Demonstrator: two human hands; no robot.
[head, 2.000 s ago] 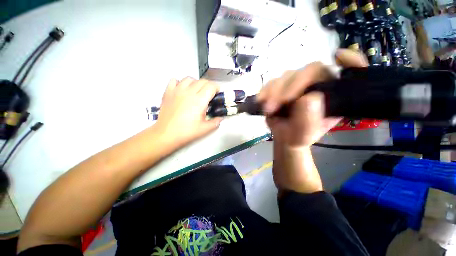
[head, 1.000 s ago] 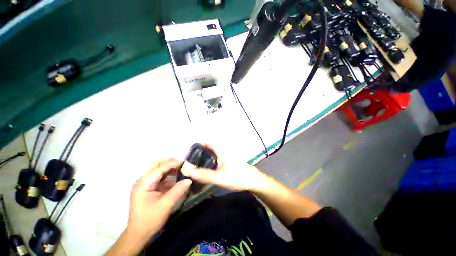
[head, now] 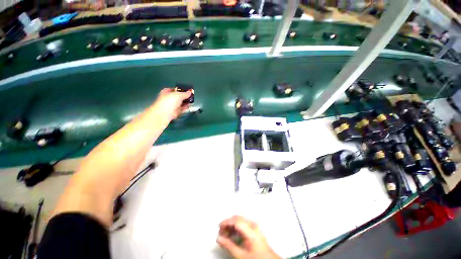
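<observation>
My left hand [head: 174,102] is stretched out over the green conveyor belt [head: 217,83] and holds a small black housing [head: 185,93] with a tan band. My right hand [head: 242,238] is low over the white bench [head: 197,202], fingers curled and apart, with no object seen in it; its palm side is partly hidden. The black electric screwdriver [head: 321,169] lies on the bench, its nose beside the grey-white screw feeder [head: 265,144].
Black housings [head: 371,126] are piled at the right by cardboard. More units [head: 38,173] with leads lie at the left, and others ride on the belt. A pale post [head: 354,60] rises beyond the feeder. A red stool [head: 424,216] stands below right.
The screwdriver went from my right hand to the bench. Both hands held the housing near my body; now my left hand has carried it forward over the belt and my right hand has let go.
</observation>
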